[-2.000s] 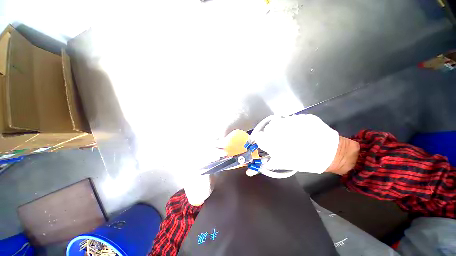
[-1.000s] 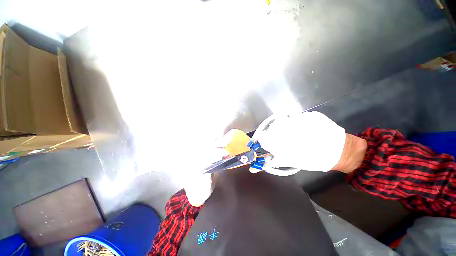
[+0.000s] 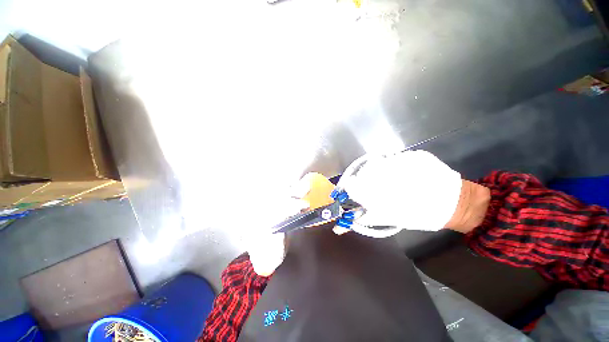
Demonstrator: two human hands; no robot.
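My right hand [image 3: 411, 190], in a white glove, holds scissors [image 3: 326, 214] by their pale loop handles. The dark blades point left, with blue near the pivot. An orange piece [image 3: 316, 190] shows just above the blades, touching or close to them. My left hand [image 3: 268, 254], also in a white glove, is at the blade tips and partly lost in white glare. What its fingers hold is washed out; the orange piece's left end fades into the same glare.
A grey metal bench [image 3: 461, 60] with strong glare lies ahead. An open cardboard box [image 3: 50, 120] is at the left. A blue bucket [image 3: 170, 304] with pale scraps stands at lower left, beside a brown board [image 3: 80, 284]. A dark apron [image 3: 340, 287] covers my front.
My right hand and the scissors have moved slightly to the right since the first frame. The orange piece's visible outline has changed slightly. My left hand stays almost in place.
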